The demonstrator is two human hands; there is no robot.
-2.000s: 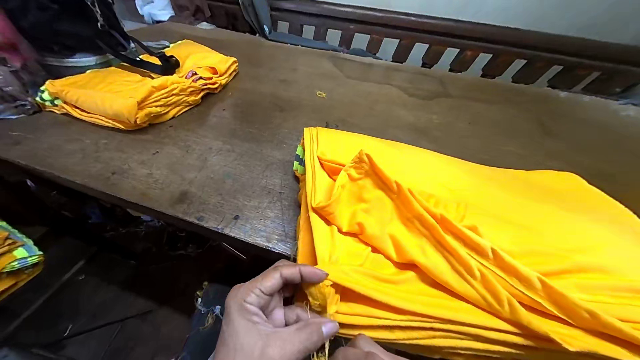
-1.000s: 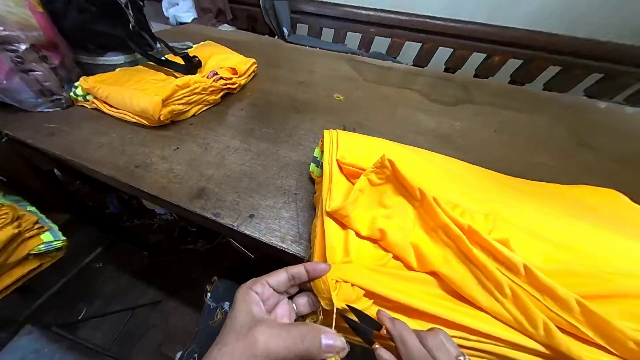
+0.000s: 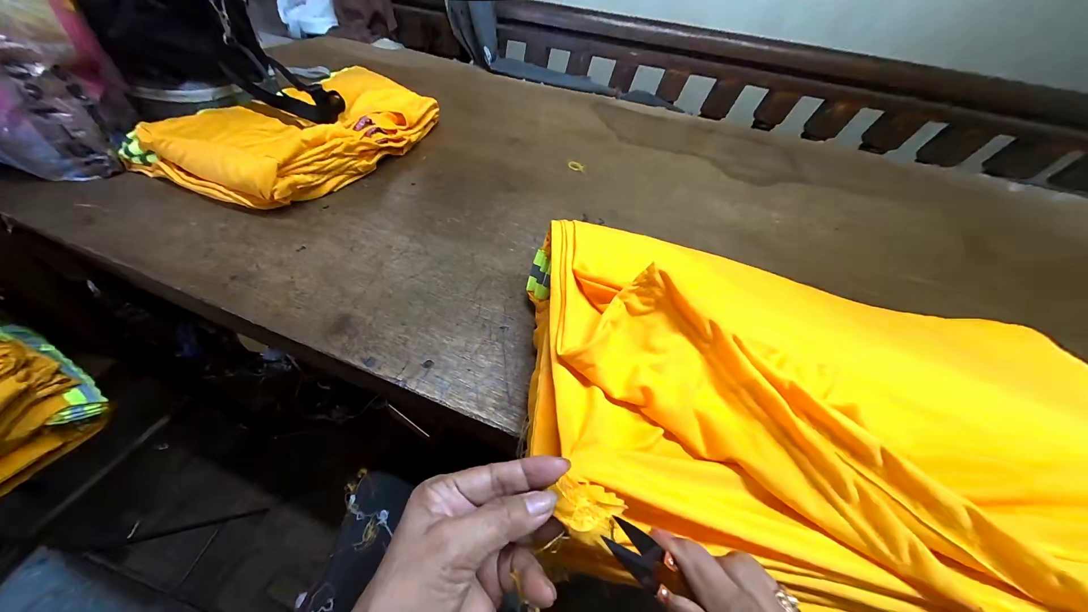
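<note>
A pile of bright yellow-orange fabric garments [image 3: 807, 365] lies on the wooden table at the right, with green-and-grey checked trim at its left edge. At the pile's near left corner, the thumb and index finger of my left hand [image 3: 476, 531] pinch a gathered edge of the yellow fabric [image 3: 586, 506], where loose threads hang. My right hand [image 3: 722, 578], partly cut off by the bottom of the view, holds small dark thread snips [image 3: 637, 551]. Their blades are apart, with the tips close to the pinched edge.
Another folded yellow pile [image 3: 280, 153] sits at the table's [image 3: 365, 280] far left, beside a black bag [image 3: 178, 42] and a plastic bag [image 3: 51, 110]. More yellow garments [image 3: 42, 408] are lower left, below table height. A slatted wooden rail [image 3: 816, 110] runs behind the table.
The dark snips came into view in my right hand and are now nearer the fabric edge, blades apart. My left hand keeps its pinch at the pile's corner.
</note>
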